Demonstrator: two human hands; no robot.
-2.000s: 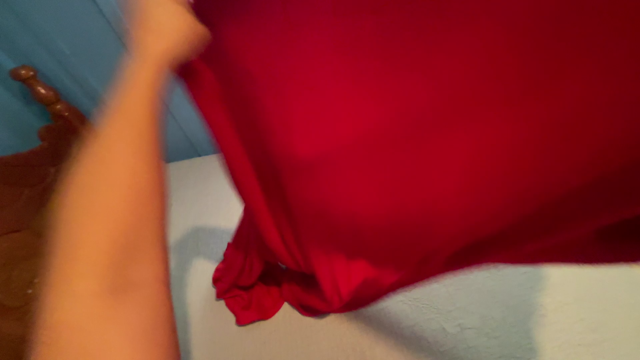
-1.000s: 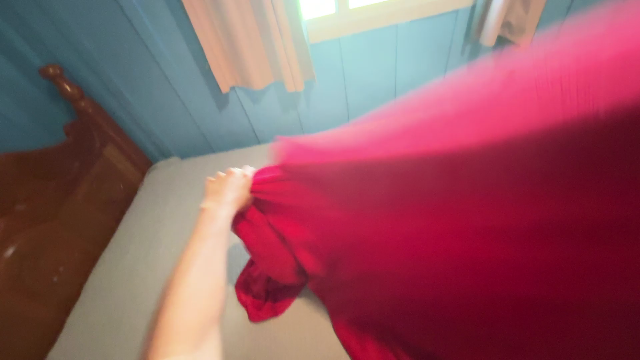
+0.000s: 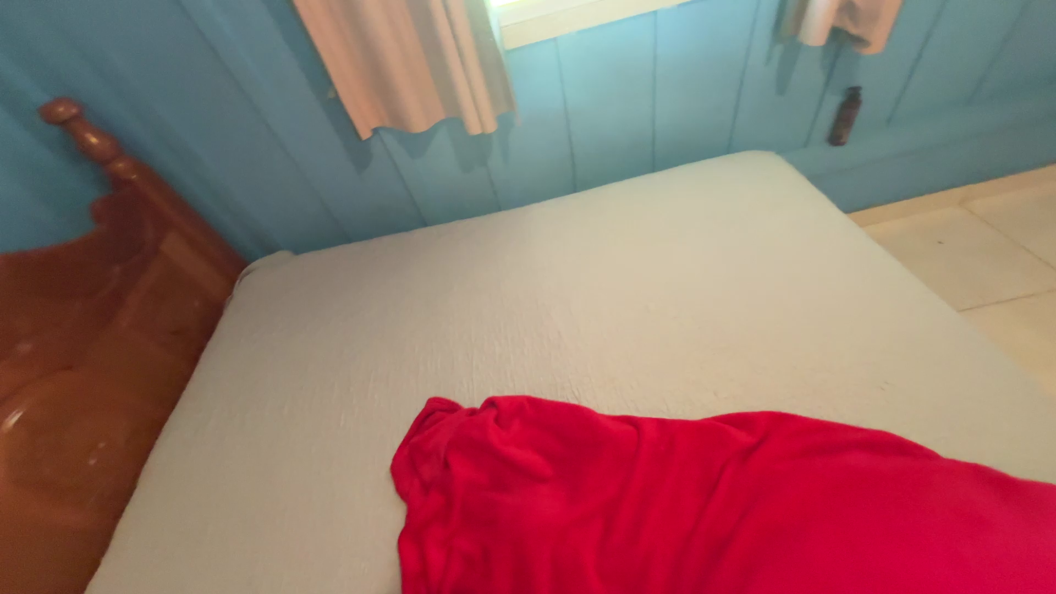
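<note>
A large red cloth [image 3: 742, 511] lies in loose folds over the near right part of a mattress [image 3: 511, 305] with a pale fitted cover. Its left end is bunched, and its near and right parts run out of the picture. Neither my left hand nor my right hand shows in the head view, so whether they touch the cloth cannot be seen.
A carved wooden headboard [image 3: 91, 346] with a turned post stands at the left. Behind the mattress is a blue panelled wall [image 3: 610, 107] with peach curtains [image 3: 421, 66] and a window sill [image 3: 577, 18]. A dark bottle-shaped object [image 3: 845, 117] is by the wall; floor tiles [image 3: 973, 239] show at right.
The red cloth, raised and stretched out earlier with a hand gripping its left edge, now lies low on the mattress. That hand and forearm have gone out of view.
</note>
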